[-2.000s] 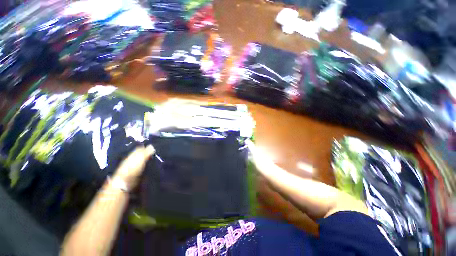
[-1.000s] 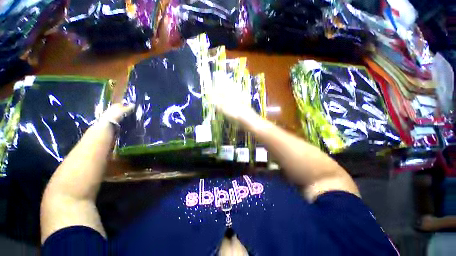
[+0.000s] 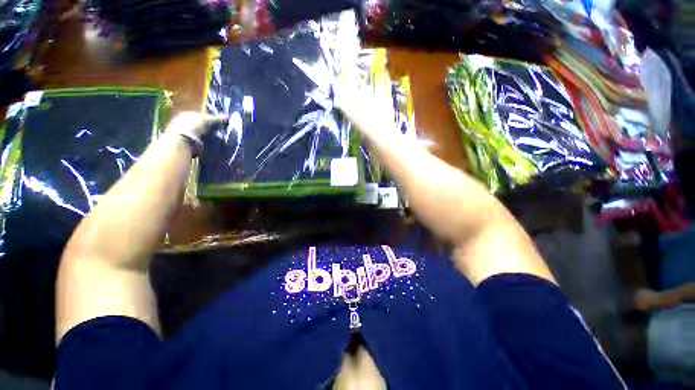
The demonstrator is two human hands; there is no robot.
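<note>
A black plastic-packed item (image 3: pixel 282 114) with a yellow-green border lies in front of me on more packs that stick out at its right. A white sticker (image 3: pixel 344 171) is at its near right corner. My left hand (image 3: pixel 200 128) is at its left edge, with the fingertips on or just under the film. My right hand (image 3: pixel 352 95) reaches over its right side, washed out by glare, so its fingers and grip cannot be made out. Another yellow-green-edged stack (image 3: pixel 88 145) lies at the left.
A yellow-green-edged stack (image 3: pixel 526 122) lies on the orange-brown table (image 3: pixel 434 103) at the right, beside layered coloured packs (image 3: pixel 602 107). Dark shiny packs (image 3: pixel 164 23) line the far side. Another person's arm (image 3: pixel 664 295) shows at the right edge.
The front pack now lies straighter and further right, covering more of the packs beneath. Both hands have shifted slightly with it. The view has tilted, so the table sits higher.
</note>
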